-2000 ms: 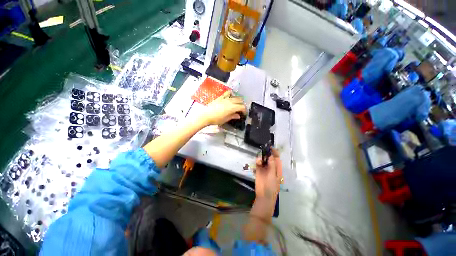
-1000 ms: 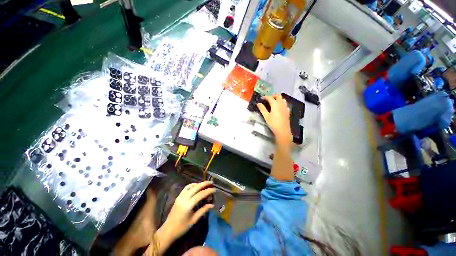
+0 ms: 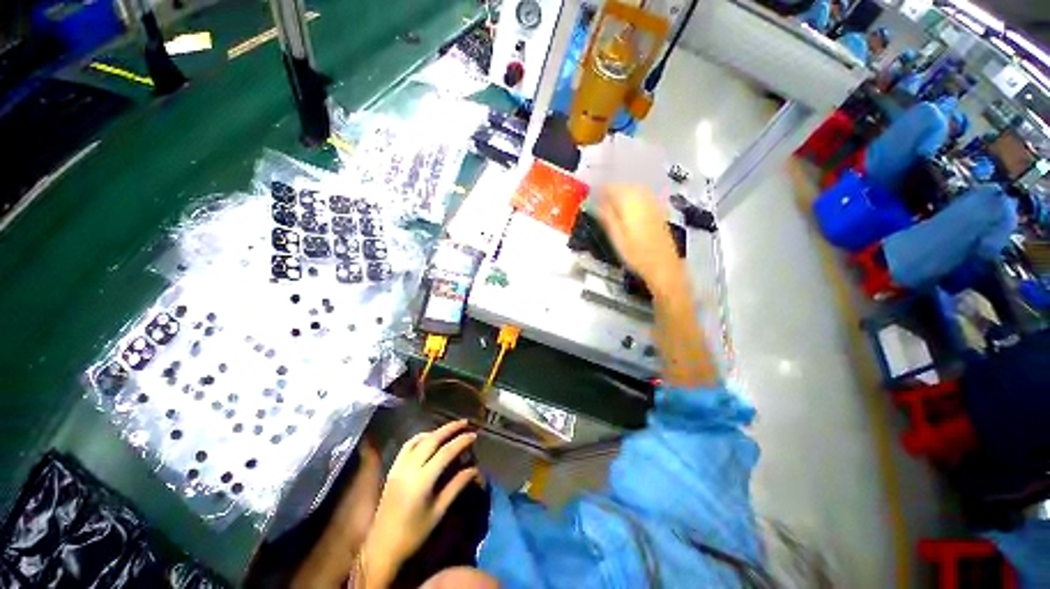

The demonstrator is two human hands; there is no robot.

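My right hand (image 3: 633, 221) is blurred and reaches over the black press fixture (image 3: 671, 239) on the white machine bed. A pale sheet (image 3: 628, 163) shows just beyond its fingertips; whether the fingers hold it I cannot tell. My left hand (image 3: 417, 497) is low in front of my lap, fingers bent against a dark area; whether it holds anything cannot be made out. An orange-red card (image 3: 550, 197) lies left of the fixture. Clear film sheets with black dots (image 3: 236, 374) and black ring-shaped cutouts (image 3: 328, 230) lie on the green bench.
The press's yellow-gold cylinder (image 3: 610, 75) stands above the bed. A handheld display (image 3: 447, 288) and orange connectors (image 3: 503, 342) with cables are at the machine's front edge. Wrinkled black plastic (image 3: 69, 529) lies bottom left. Seated workers in blue smocks (image 3: 944, 236) are at right.
My left hand has left the bed for my lap since the oldest frame. My right hand has moved from the bed's front edge to above the fixture. The pale sheet now shows beyond it.
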